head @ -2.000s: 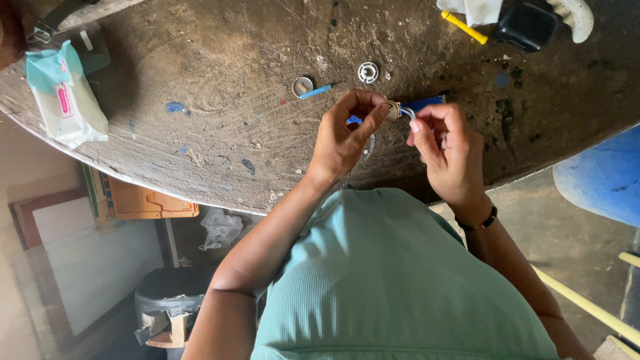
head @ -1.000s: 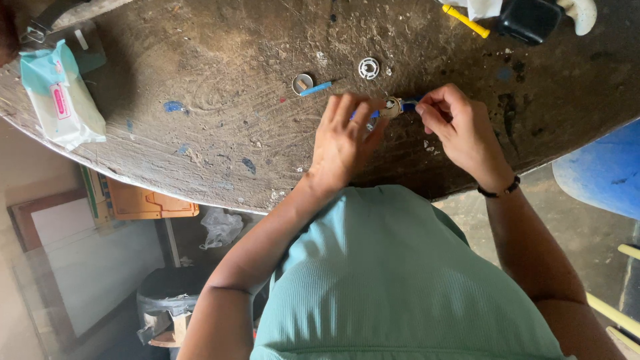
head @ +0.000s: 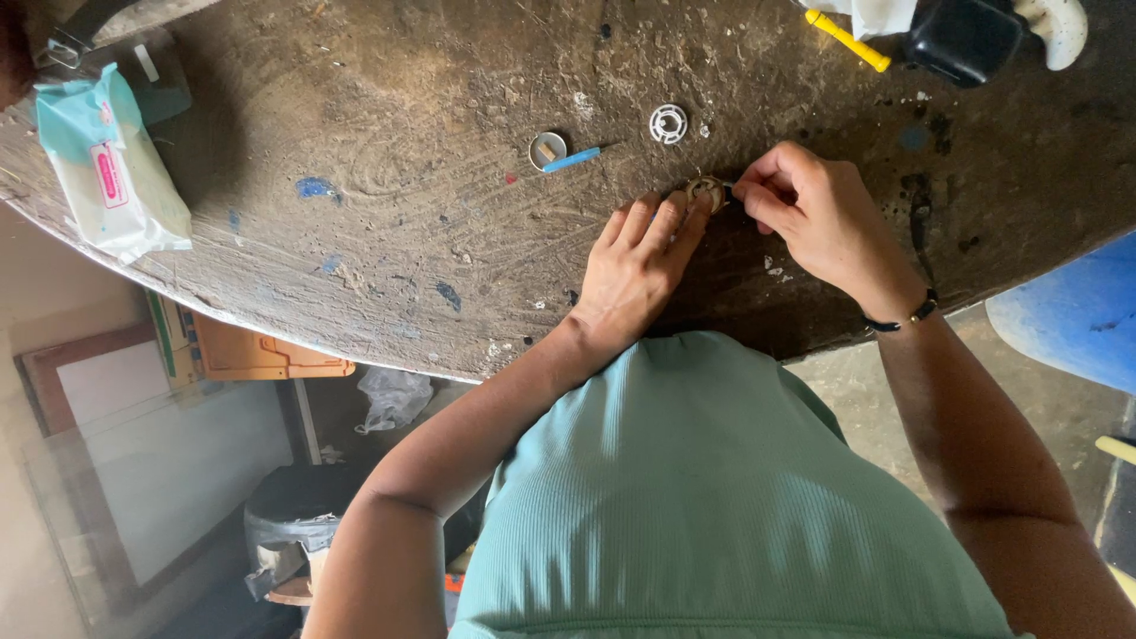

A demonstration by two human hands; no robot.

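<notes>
A wristwatch (head: 706, 190) with a round metal case and a blue strap, mostly covered by fingers, lies on the worn wooden table. My left hand (head: 641, 257) rests over it, fingertips pressing on the case and the strap. My right hand (head: 799, 200) is at the right side of the case, thumb and index finger pinched together on something small, perhaps a strap part or tool tip. Beyond the hands is a white plastic ring (head: 668, 124). A small round metal cover (head: 548, 151) lies left of it, with a thin blue-handled screwdriver (head: 572, 160) against its edge.
A pack of wipes (head: 111, 164) lies at the far left by a transparent case and a buckled strap. A yellow tool (head: 848, 41), a black container (head: 964, 40) and a white handle (head: 1053, 31) are at the upper right. The table's curved edge (head: 293, 342) runs close to my body.
My left hand has gone from pinching near the case to lying over it with its fingers spread flatter. My right hand has shifted and turned beside the case; the watch is lower and more covered.
</notes>
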